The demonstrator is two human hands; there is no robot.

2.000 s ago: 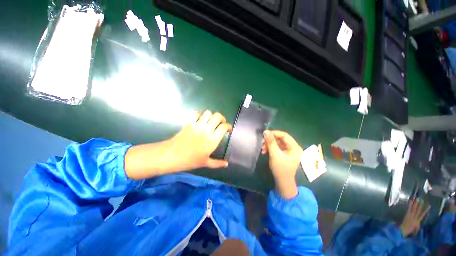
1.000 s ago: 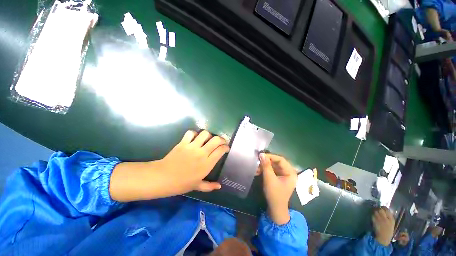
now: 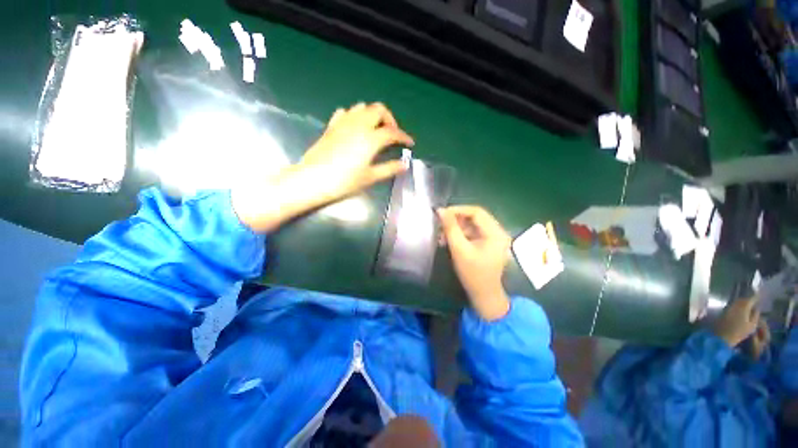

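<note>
A dark glossy smartphone (image 3: 408,229) lies in front of me on the green bench, with a clear film over it that reaches past its right edge. A small white pull tab (image 3: 406,157) shows at its top left corner. My left hand (image 3: 360,150) is at that corner, thumb and fingers spread around the tab; whether they touch it is unclear. My right hand (image 3: 473,247) pinches the film's right edge between thumb and finger.
A wrapped white film stack (image 3: 86,107) and peeled tabs (image 3: 248,54) lie at left. Black foam trays (image 3: 490,70) stand beyond. A white cloth (image 3: 538,255) with a small yellowish stick and a labelled bottle (image 3: 626,229) lie at right, near another worker's hand (image 3: 739,320).
My left hand has moved from the phone's left side up to its top corner, its fingers lifting. My right hand stays at the right edge. The camera view has shifted.
</note>
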